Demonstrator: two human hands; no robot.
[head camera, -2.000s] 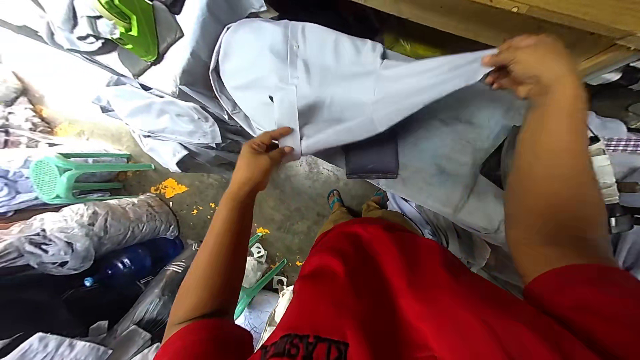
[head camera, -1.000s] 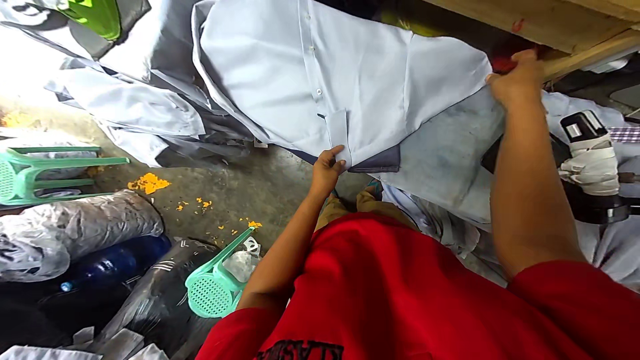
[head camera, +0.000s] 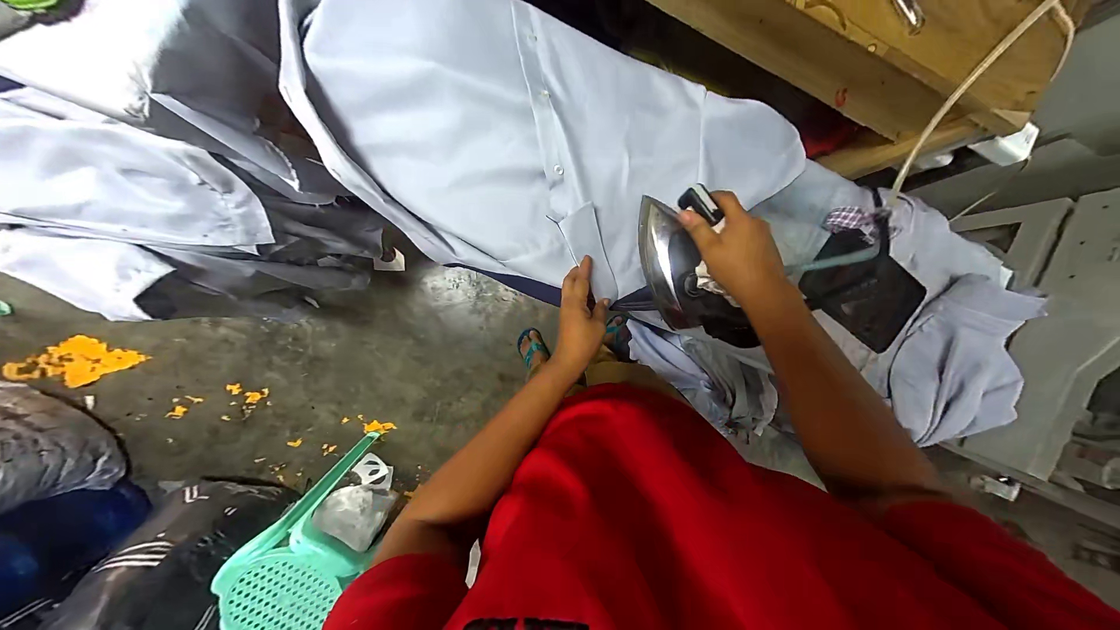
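Note:
A pale buttoned shirt (head camera: 437, 122) lies spread over a padded ironing surface, its button placket running down toward me. My left hand (head camera: 582, 319) pinches the shirt's edge at the end of a sewn placket flap (head camera: 586, 241). In my right hand (head camera: 739, 254) is an electric clothes iron (head camera: 669, 262), its handle partly wrapped in white material. The iron is tilted, its shiny metal side toward the left, over the shirt's near right part; whether it touches the cloth I cannot tell. Right of it lies a black square pad (head camera: 862, 289).
A wooden shelf (head camera: 787, 61) borders the far side, with a pale cord (head camera: 954, 96) hanging near it. Crumpled garments (head camera: 954, 359) lie at right, more pale cloth (head camera: 131, 175) at left. A green plastic chair (head camera: 289, 560) and filled bags (head camera: 149, 551) stand on the concrete floor (head camera: 420, 350).
My right hand has let go of the shirt and taken hold of the iron, bringing it over the cloth. The shirt, held up two seconds ago, now lies spread out. My left hand still holds its edge.

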